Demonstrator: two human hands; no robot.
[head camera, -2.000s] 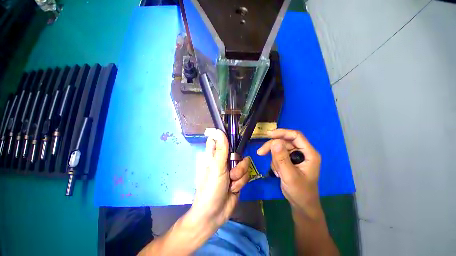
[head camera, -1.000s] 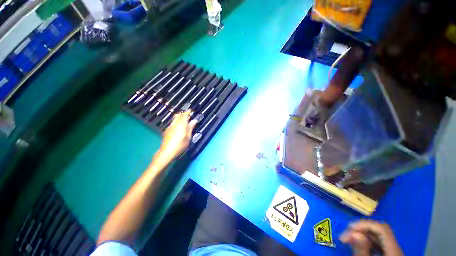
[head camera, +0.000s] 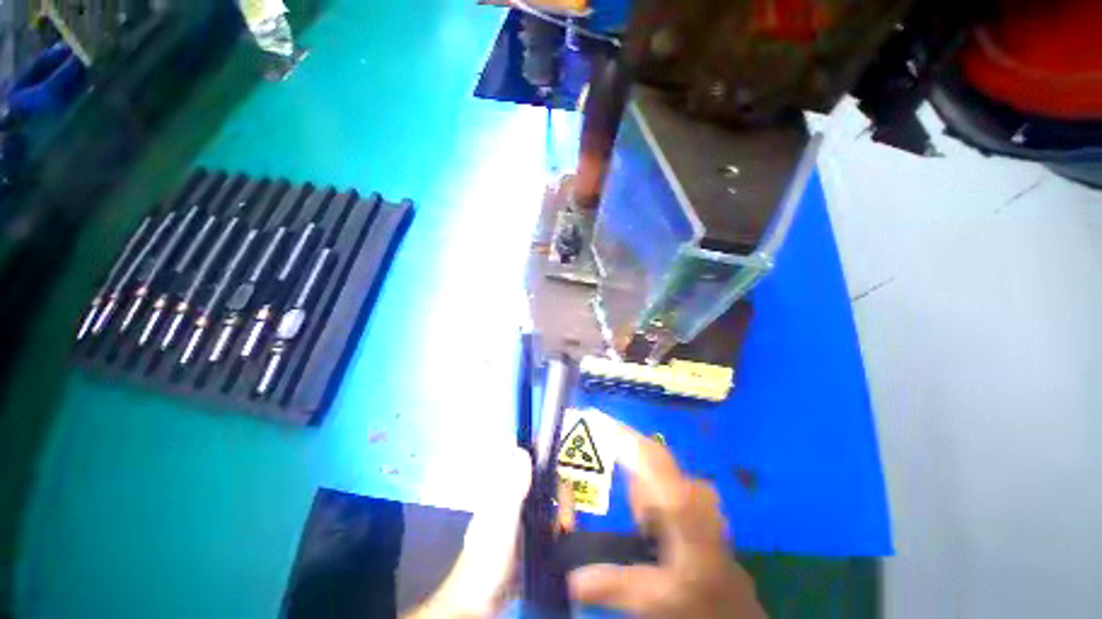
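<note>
A black folding-leg stick unit with a shiny rod stands nearly upright in front of the press base. My left hand is blurred and closed around its lower part. My right hand is just to the right, its fingers curled on a short dark piece that reaches toward the unit; blur hides whether they touch. The press's clear guard and yellow strip are beyond the hands. The slotted black tray at left holds several sticks in its grooves.
The brown press base with its bolt stands on the blue tabletop. A warning label lies behind the hands. The green bench is at left, grey floor at right. A red and dark object is at the upper right.
The view has swung right toward the press. My left hand has left the tray and now holds a stick unit before the press. My right hand has come beside it with the dark piece.
</note>
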